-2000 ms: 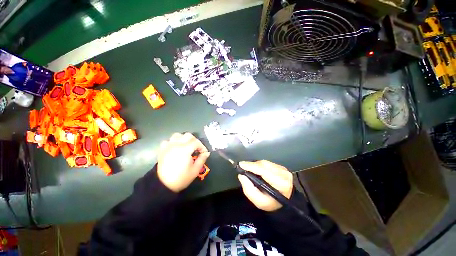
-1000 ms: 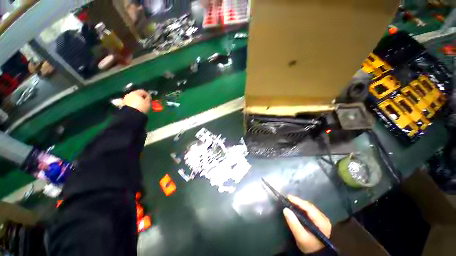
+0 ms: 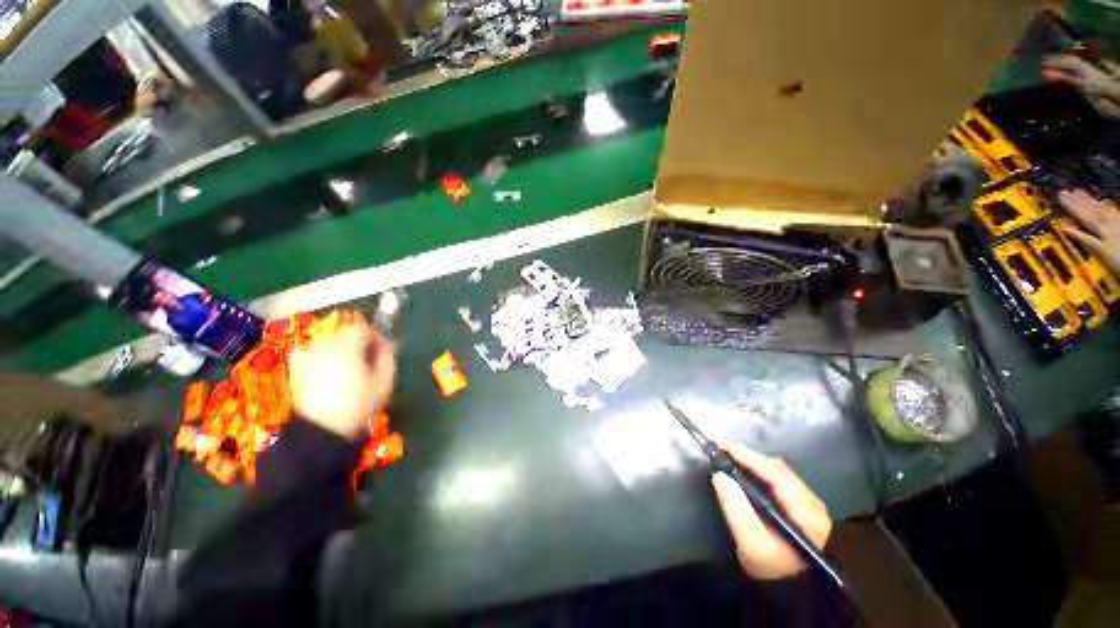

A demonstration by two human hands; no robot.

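My left hand (image 3: 342,378), blurred, is over the heap of orange housings (image 3: 252,399) at the left; I cannot tell whether it holds anything. My right hand (image 3: 774,513) holds the black soldering iron (image 3: 764,501) like a pen, its tip pointing up and left above the bench. A single orange housing (image 3: 450,374) lies between the heap and the pile of white-silver flat pieces (image 3: 571,341).
A fume fan (image 3: 727,276) stands under a cardboard flap (image 3: 823,111). A yellow-green tin (image 3: 903,402) is at right. A green conveyor (image 3: 369,202) carries scattered parts. A lit phone (image 3: 184,309) leans at left. Another person's hands are near yellow housings (image 3: 1044,288) at far right.
My left hand has come back from over the conveyor to the orange heap. My right hand still holds the iron, now over the bench instead of at my left hand's fingertips as earlier.
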